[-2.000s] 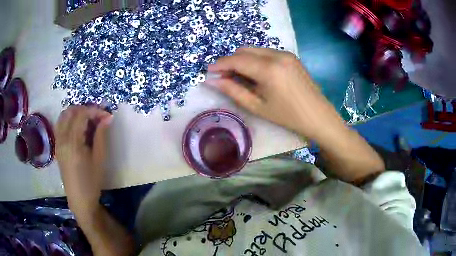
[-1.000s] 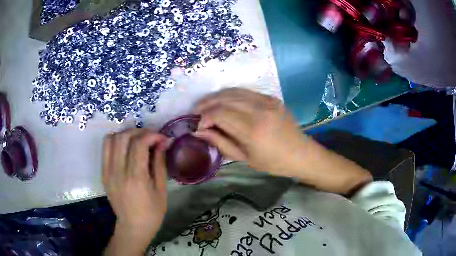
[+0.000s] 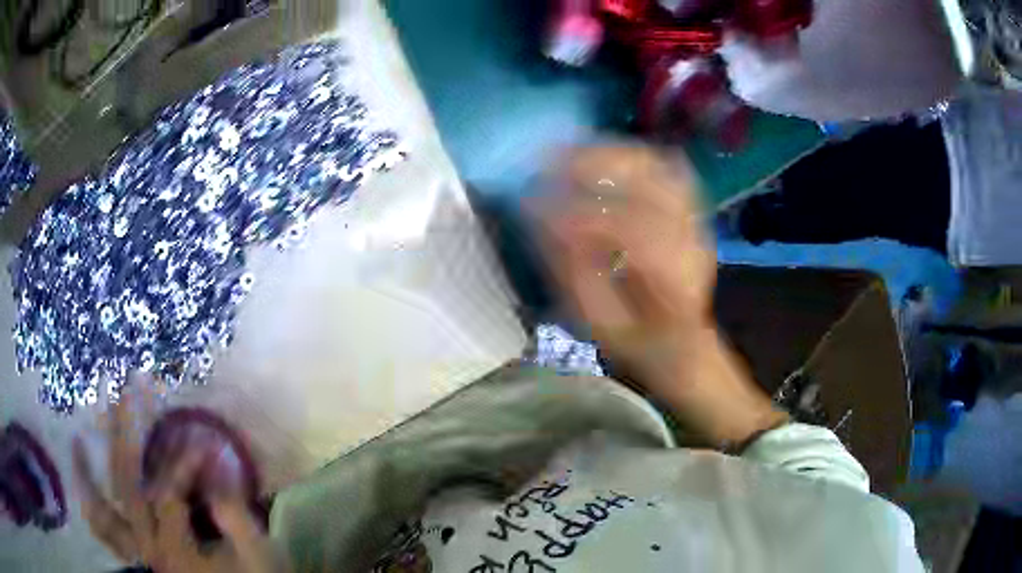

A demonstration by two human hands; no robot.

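My left hand [image 3: 168, 504] is blurred at the lower left and holds a plum flanged housing [image 3: 213, 431] over the near part of the white board. My right hand [image 3: 628, 241] is strongly blurred over the green surface, right of the board's edge. Its fingers cannot be made out, nor whether it holds anything. A large loose pile of small silver nuts or washers [image 3: 168, 224] lies on the white board [image 3: 336, 336]. Another plum housing [image 3: 28, 479] lies at the far left edge of the view.
Red flanged parts [image 3: 695, 95] lie on the green surface [image 3: 482, 67] at the top. A brown tray [image 3: 101, 123] with dark hoops is at the upper left. A brown carton [image 3: 863, 347] stands right of my right forearm. Clear plastic [image 3: 566, 349] shows by the board's corner.
The view has turned right. My left hand has taken the housing leftward from in front of me, towards the set-aside housings. My right hand has left the housing and moved right over the green surface.
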